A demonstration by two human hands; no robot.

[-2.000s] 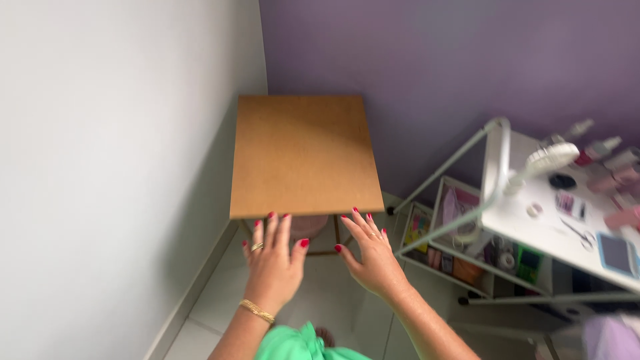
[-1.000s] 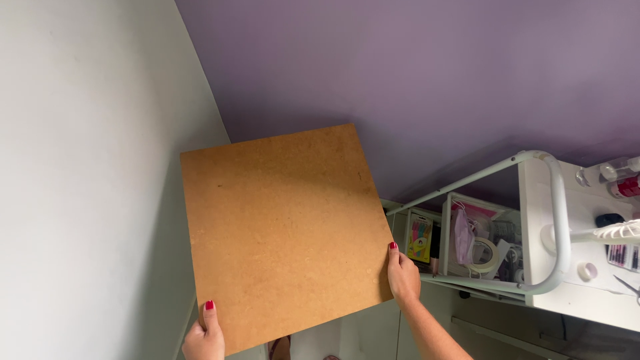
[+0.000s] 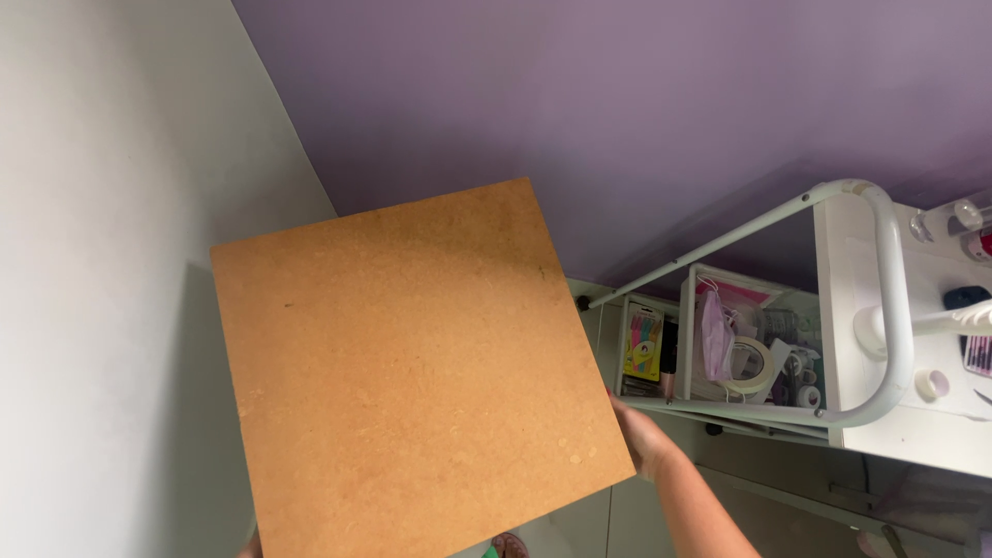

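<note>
A square brown fiberboard panel (image 3: 426, 364) fills the middle of the head view, turned at an angle to the walls, with small scuffs and spots on its face. My right hand (image 3: 639, 434) grips its right edge near the lower right corner; most of the fingers are behind it. Only a sliver of my left hand (image 3: 250, 546) shows at the panel's lower left edge, so its grip is mostly hidden. Whatever lies beneath the panel is out of sight.
White and purple walls meet behind the panel. At right stands a white metal-framed cart (image 3: 891, 310) with bins holding a roll of tape (image 3: 752, 364), a lilac face mask (image 3: 714, 337) and packaged pens (image 3: 643, 341). A sandaled foot (image 3: 510, 545) is on the tiled floor.
Two seconds ago both hands were open at the front edge of the wooden top in the corner. They then took hold of it, and it has turned. My left hand has slipped mostly out of view.
</note>
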